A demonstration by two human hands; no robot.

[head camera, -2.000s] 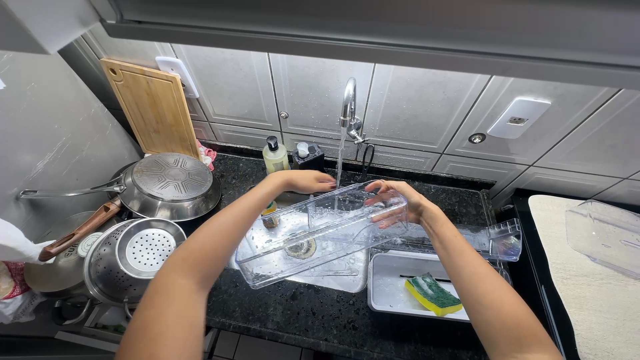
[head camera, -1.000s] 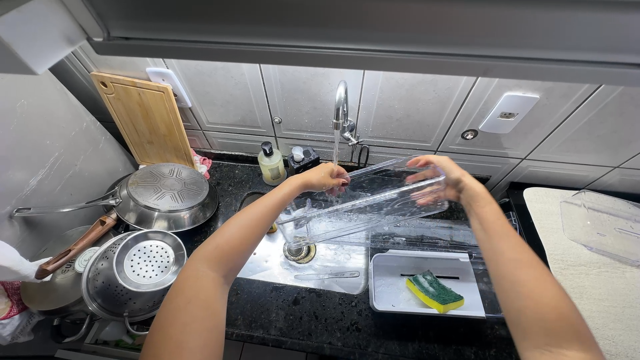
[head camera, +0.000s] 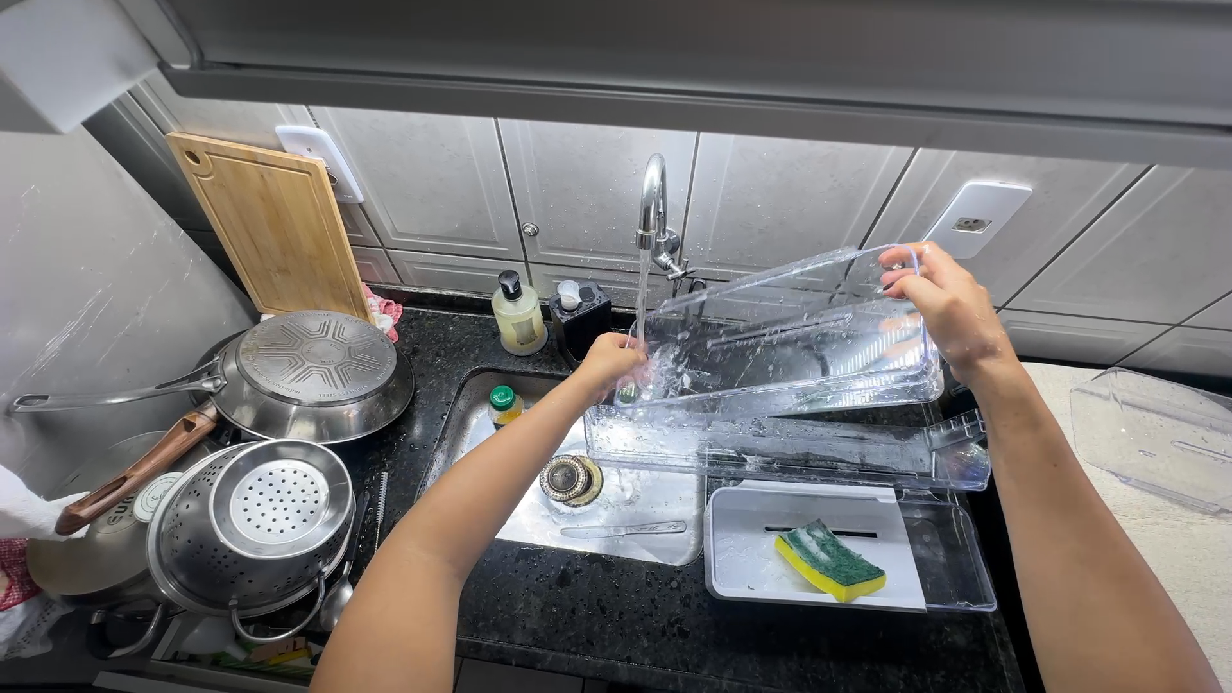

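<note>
Both hands hold a clear plastic bin (head camera: 799,337), tilted with its right end raised, while water from the chrome faucet (head camera: 653,197) runs into its left end. My left hand (head camera: 614,364) grips that lower left end beside the stream. At the raised right end, my right hand (head camera: 948,303) has its fingers around the rim. Beneath it, another long clear plastic bin (head camera: 818,452) lies across the right side of the steel sink (head camera: 626,539). A yellow and green sponge (head camera: 830,560) rests on a white panel in a clear tray (head camera: 953,553) in front.
Left of the sink are an upturned frying pan (head camera: 318,356), a steel colander (head camera: 192,539) and a wooden cutting board (head camera: 265,221). Behind it stand a soap bottle (head camera: 520,316) and a black dispenser (head camera: 580,318). A knife (head camera: 624,529) lies in the sink. Another clear plastic piece (head camera: 1155,433) lies at right.
The bin's right end has risen, with my right hand higher on it. Its left end is now under the stream, my left hand beside it.
</note>
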